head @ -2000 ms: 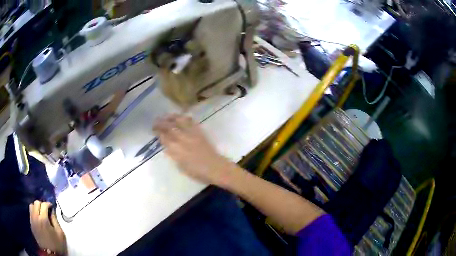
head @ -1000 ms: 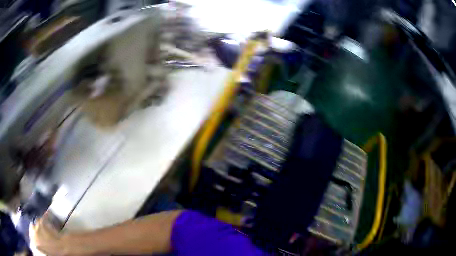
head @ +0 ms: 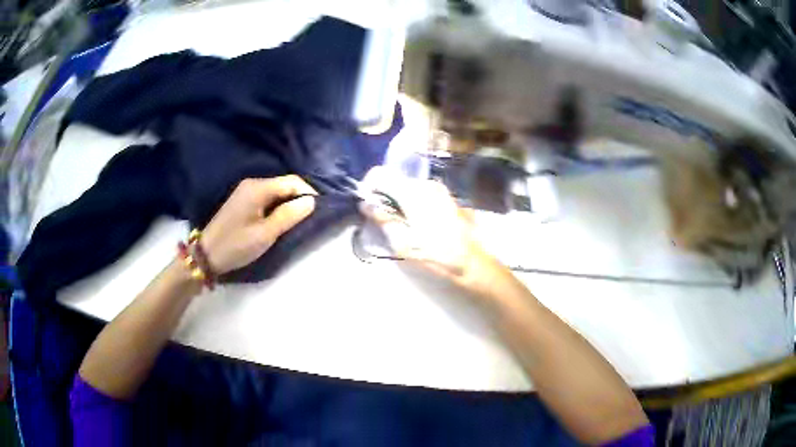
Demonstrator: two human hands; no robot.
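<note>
The dark navy garment (head: 236, 105) lies spread on the white table, left of the sewing machine (head: 524, 87). My left hand (head: 253, 223) grips the garment's front part, thumb and fingers pinching the cloth. My right hand (head: 436, 231) is at the garment's right edge, below the machine's left end, under a bright glare. A small dark and pale object, possibly thread snips (head: 382, 201), shows at its fingertips; the glare hides the exact grip. Needle and presser foot are not clear.
A white bar (head: 379, 79) stands at the head's left end, over the garment. The table (head: 349, 340) has a curved front edge, with dark blue cloth below it. A blurred tan assembly (head: 716, 205) is on the machine's right. A yellow rail (head: 733, 381) crosses the lower right.
The view has swung left from the cart and floor to the garment. My right hand has come from the table's right part to the cloth. My left hand is fully in view, gripping the garment.
</note>
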